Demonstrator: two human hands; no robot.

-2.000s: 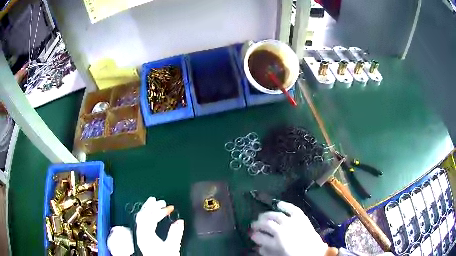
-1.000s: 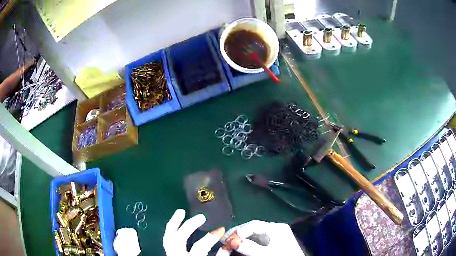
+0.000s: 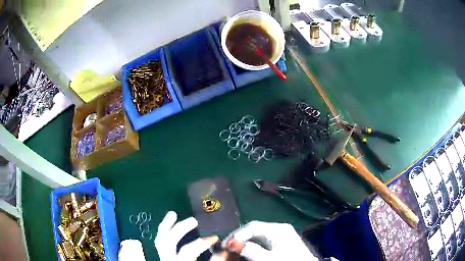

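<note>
My left hand (image 3: 178, 239), white-gloved with a bare fingertip, is at the bottom edge, partly cut off. My right hand (image 3: 273, 243), also gloved with bare fingertips, meets it from the right. Their fingertips are close together around a small dark part (image 3: 218, 248), too blurred and covered to name. Just beyond them lies a dark grey square block (image 3: 224, 196) with a gold brass part (image 3: 210, 204) on it. Loose silver rings (image 3: 144, 224) lie left of the block, and more silver rings (image 3: 243, 137) lie beside a dark ring pile (image 3: 290, 127).
Pliers (image 3: 285, 189) and a hammer (image 3: 380, 189) lie right of the block. Second pliers (image 3: 375, 135) lie beyond. A blue brass bin (image 3: 109, 224) is left. Cardboard box (image 3: 133, 138), blue bins (image 3: 178, 104) and grease tub (image 3: 279, 33) stand behind. Stemmed panels (image 3: 318, 45) are rear right; racked panels (image 3: 443, 178) right.
My hands have come together from either side of the block to in front of it, at the bottom edge. The right hand has left the pliers. The camera view has shifted.
</note>
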